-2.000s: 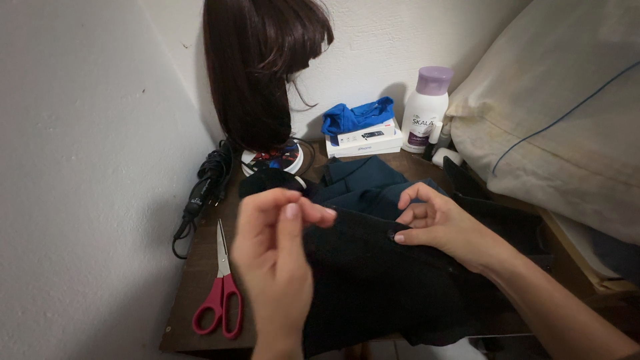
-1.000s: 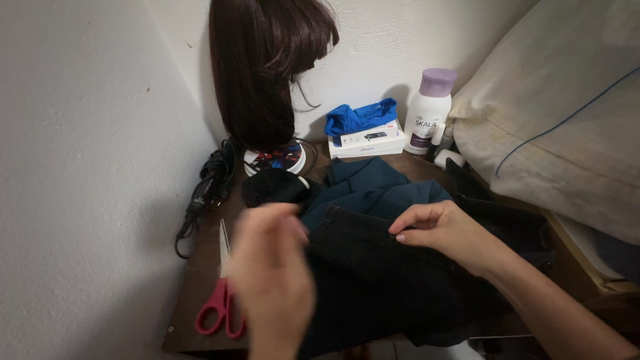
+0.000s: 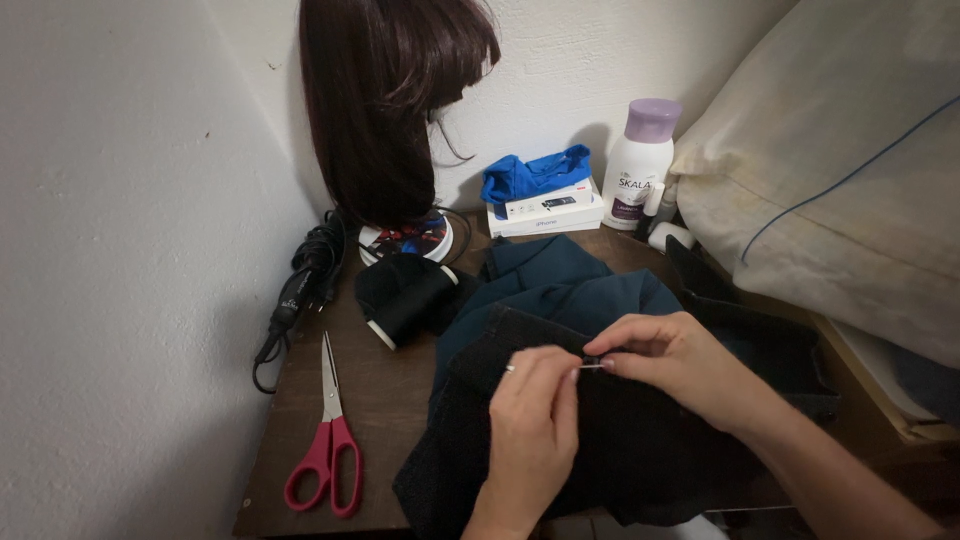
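Observation:
A black denim garment (image 3: 465, 420) lies over the table's front edge, with a dark teal part of cloth behind it. My left hand (image 3: 532, 427) pinches a thin sewing needle (image 3: 591, 366) between thumb and fingertips, its shaft pointing right. My right hand (image 3: 675, 364) pinches the garment's edge around a small dark button (image 3: 592, 360), right beside the needle. Any thread on the needle is too dark to see. A spool of black thread (image 3: 415, 304) lies on its side behind the garment, and scissors with red handles (image 3: 330, 450) lie at the left.
A brown wig (image 3: 375, 112) stands above a round white-rimmed tin (image 3: 442, 244). Behind are a blue cloth (image 3: 536, 174) on white boxes (image 3: 555, 219) and a white bottle (image 3: 637, 176). A corded black appliance (image 3: 292, 296) lies along the left wall; a pale fabric bundle (image 3: 840, 180) fills the right.
My left hand, raised to the left of the garment's edge earlier, has moved right to meet my right hand at the button. My right hand has stayed at the garment's edge.

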